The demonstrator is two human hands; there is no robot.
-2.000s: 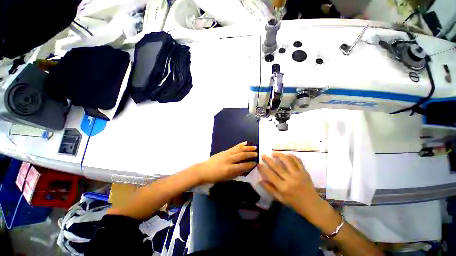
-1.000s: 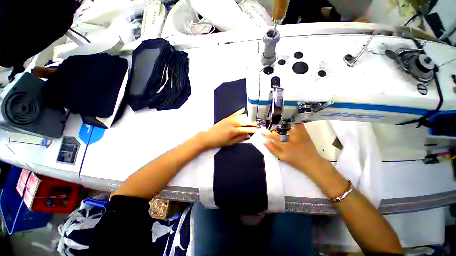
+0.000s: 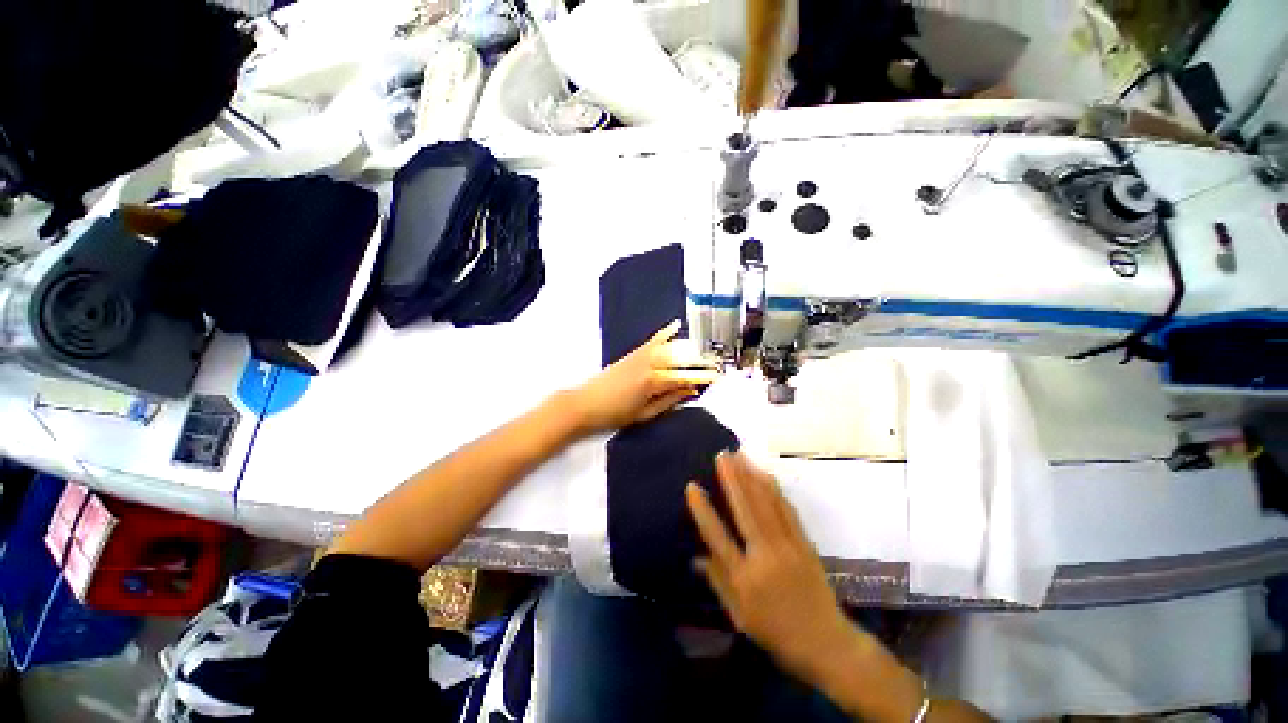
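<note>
A dark cut panel (image 3: 657, 494) lies on a white backing strip (image 3: 589, 516) in front of the machine and reaches the table's front edge. Another dark panel (image 3: 643, 297) lies beyond it, left of the needle area. My left hand (image 3: 643, 383) rests flat between the two panels, its fingertips beside the presser foot (image 3: 723, 356). My right hand (image 3: 763, 554) is over the right side of the near panel, fingers spread, slightly blurred. Neither hand grips anything that I can see. The needle point is too small to tell.
The white sewing machine head (image 3: 961, 269) spans the right side. A fanned panel stack (image 3: 459, 237) and a larger black pile (image 3: 269, 261) lie at the left. White cloth (image 3: 975, 473) hangs over the front edge at right. A red crate (image 3: 158, 558) is at lower left.
My right hand has moved from beside the needle down toward me, onto the near panel. My left hand has stayed beside the presser foot. The view has shifted slightly.
</note>
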